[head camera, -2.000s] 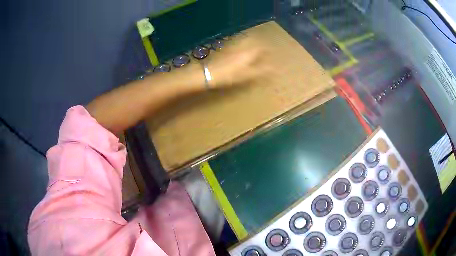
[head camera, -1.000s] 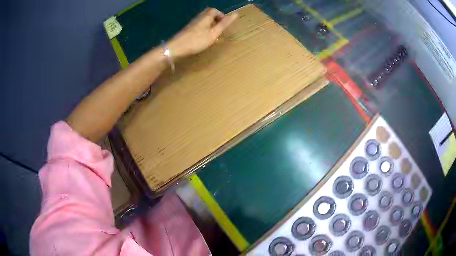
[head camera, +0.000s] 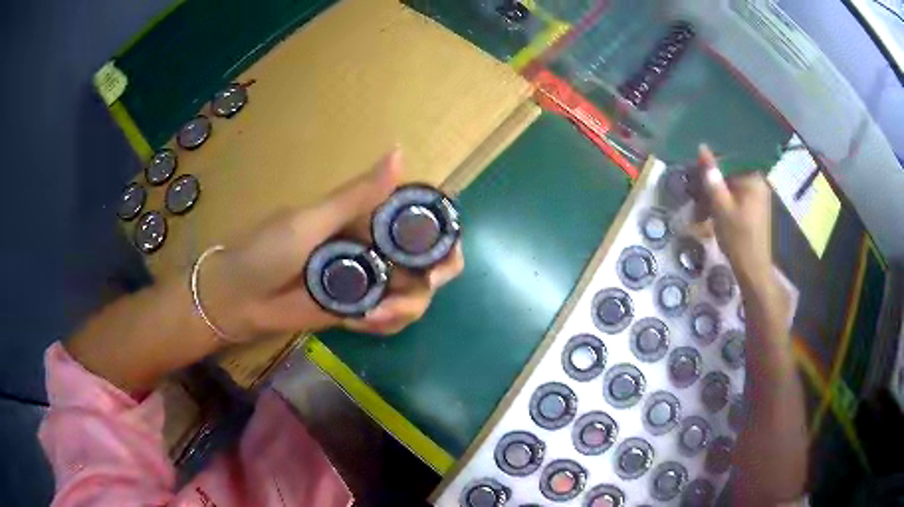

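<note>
My left hand (head camera: 297, 248), with a thin bracelet, holds two miniature speakers side by side, ringed faces towards the camera: a nearer one (head camera: 414, 228) and a lower left one (head camera: 347, 278). The white foam tray (head camera: 585, 297) at right holds rows of ringed speakers. My right hand (head camera: 732, 203) is blurred over the tray's far end, fingertips beside a dark disc (head camera: 680, 184). A blurred green streak (head camera: 748, 163) shows by its fingers; whether the hand grips it or the disc is unclear.
Several glossy dark discs (head camera: 182, 194) lie on the left of the cardboard (head camera: 377, 89). The green mat (head camera: 496, 297) lies between cardboard and tray. A red item (head camera: 575, 101), a dark strip of parts (head camera: 662, 64) and a paper note (head camera: 808, 193) are farther back.
My left hand has come back from the cardboard's far edge and now holds two speakers. My right hand has entered over the tray. The view has shifted, uncovering discs on the cardboard.
</note>
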